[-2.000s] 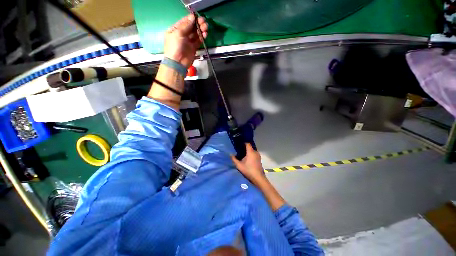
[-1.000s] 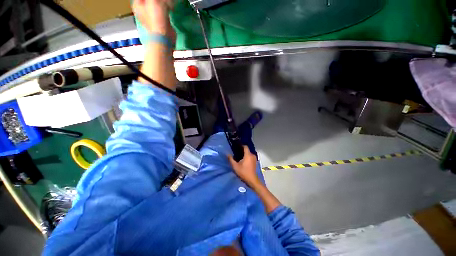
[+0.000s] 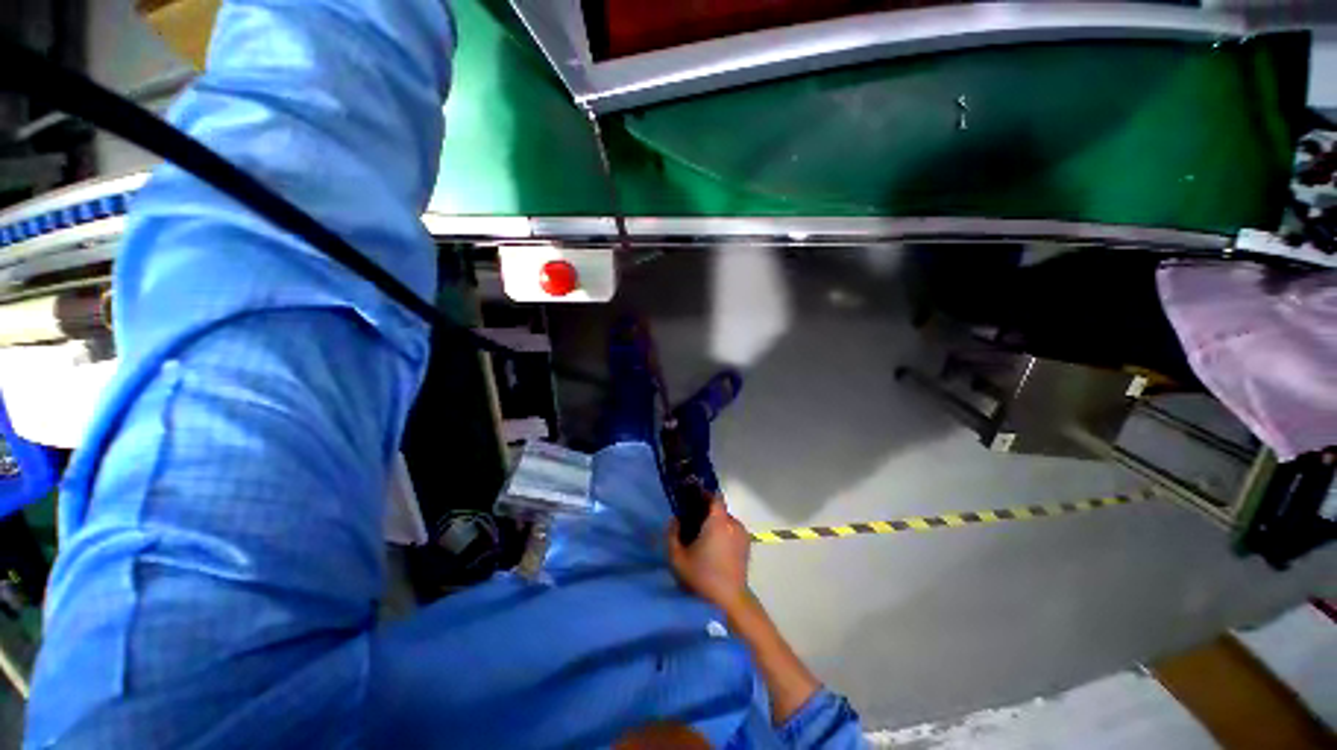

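My right hand (image 3: 711, 551) is bare and closed around the black electric screwdriver (image 3: 686, 491), low in front of my body. The thin dark driver bit (image 3: 613, 191) runs upward from it, over the bench edge, to the corner of the cabinet housing (image 3: 594, 84). The housing's white edge and a red part (image 3: 704, 21) show at the top. My left hand is out of the picture. Only the blue left sleeve shows, reaching up past the top left edge.
The green bench (image 3: 880, 139) spans the top, with a switch box (image 3: 513, 279) and red button at its edge. A black cord (image 3: 249, 199) crosses at left. Part of a person's pink garment (image 3: 1254, 352) is at right. Yellow-black floor tape (image 3: 938, 519) lies on the grey floor.
My left arm has reached further up and its hand has left the picture. More of the cabinet shows at the top as the view shifted. My right hand still holds the screwdriver.
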